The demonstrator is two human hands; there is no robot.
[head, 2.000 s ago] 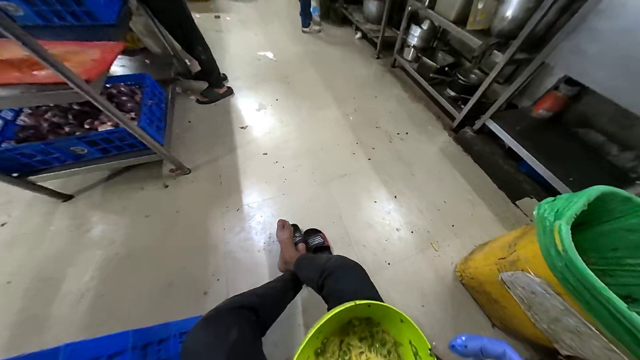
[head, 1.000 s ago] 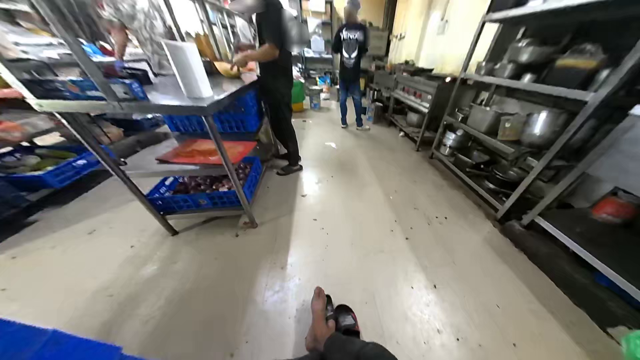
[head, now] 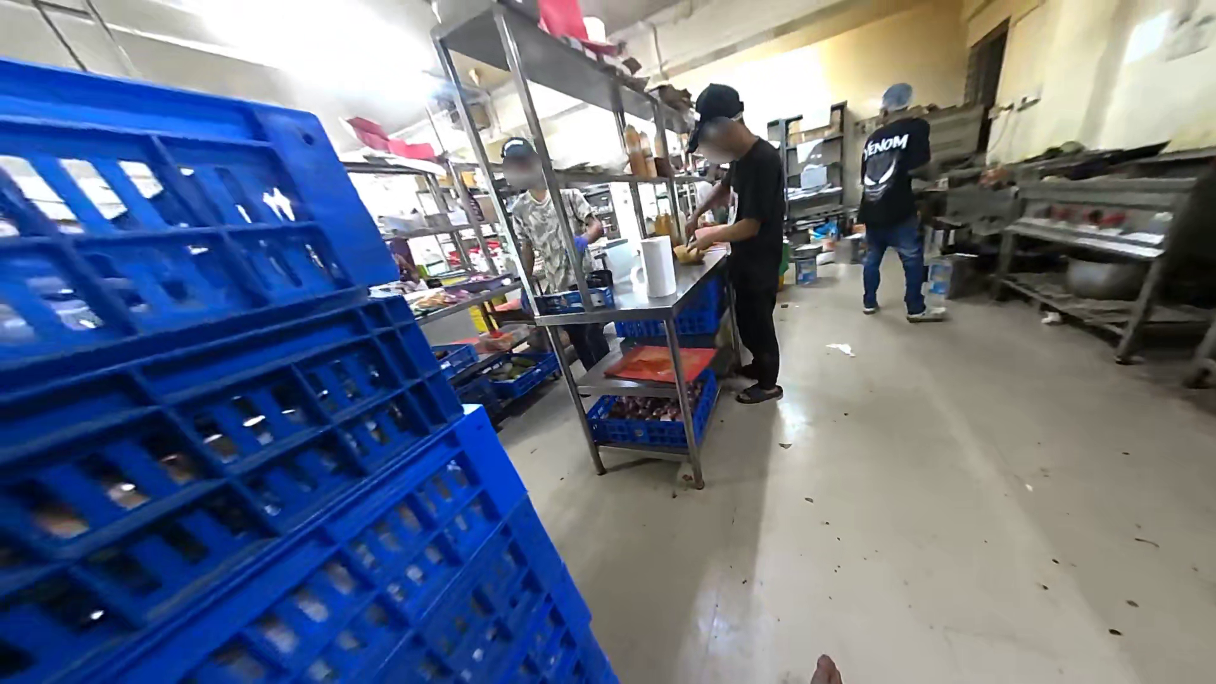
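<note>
Neither of my hands shows in the head view now, so what they hold or touch is hidden. A stack of blue plastic crates [head: 285, 475] fills the left side, close to me. The tip of my bare foot [head: 826, 671] shows at the bottom edge. Ahead stands a steel table with shelves [head: 608, 312], bearing a white paper roll [head: 657, 267]. On its lower shelf lies a red board [head: 659, 363], above a blue crate of dark produce [head: 650, 408]. A person in black [head: 758, 209] works over a bowl [head: 688, 255] at that table.
Another person in a patterned shirt [head: 553, 233] stands behind the table. Farther back, a person in jeans [head: 891, 204] faces away. Steel racks with a large pot [head: 1107, 279] line the right wall. White scrap [head: 841, 350] and small debris lie on the tiled floor [head: 912, 513].
The view has swung up and left. The green bowl of food, the blue-gloved hand and the yellow bin seen two seconds ago are out of view. The crate stack now shows large at left.
</note>
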